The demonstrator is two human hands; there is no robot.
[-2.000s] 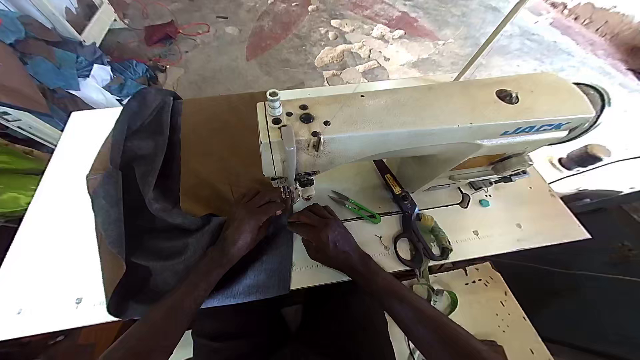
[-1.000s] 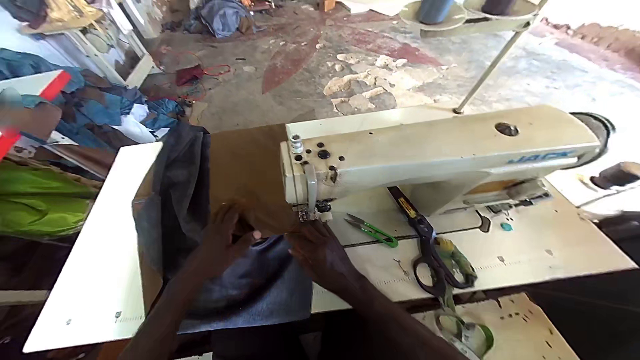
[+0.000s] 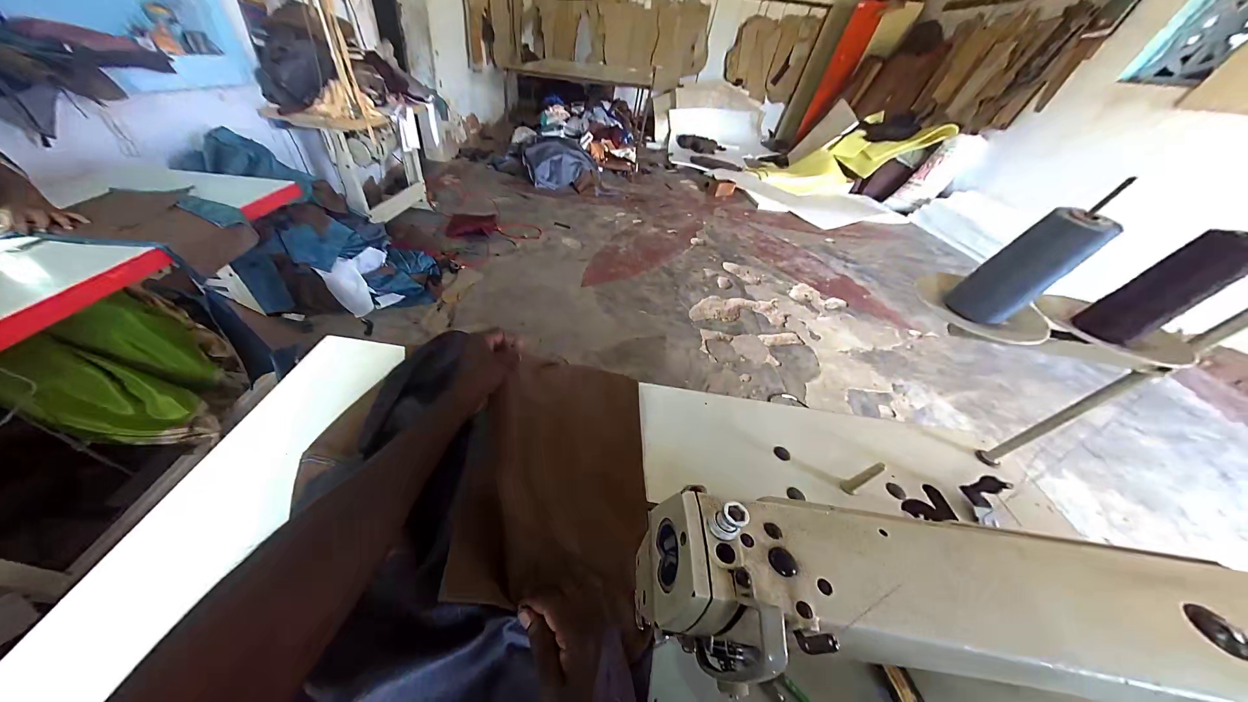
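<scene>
Brown fabric [image 3: 575, 439] lies over the white table, left of the sewing machine head [image 3: 717, 575]. My left hand [image 3: 487, 366] grips the far edge of the cloth, where brown meets dark blue fabric [image 3: 429, 643]. Near the needle area, my right hand [image 3: 565, 634] is closed on the near edge of the brown fabric, its fingers partly shadowed. Folds of the dark blue fabric run beneath my left forearm. The machine's needle and presser foot are mostly hidden under its head.
Two thread cones, one blue-grey [image 3: 1033, 263] and one dark [image 3: 1165, 288], stand on a holder at right. At left, a co-worker's hand [image 3: 39, 214] rests by a red-edged table [image 3: 88, 292]. Fabric scraps [image 3: 341, 263] and a red cloth [image 3: 471, 226] lie on the floor.
The view has tilted up strongly toward the room. My left hand has moved away from the needle area to the fabric's far edge. My right hand is now left of the machine head.
</scene>
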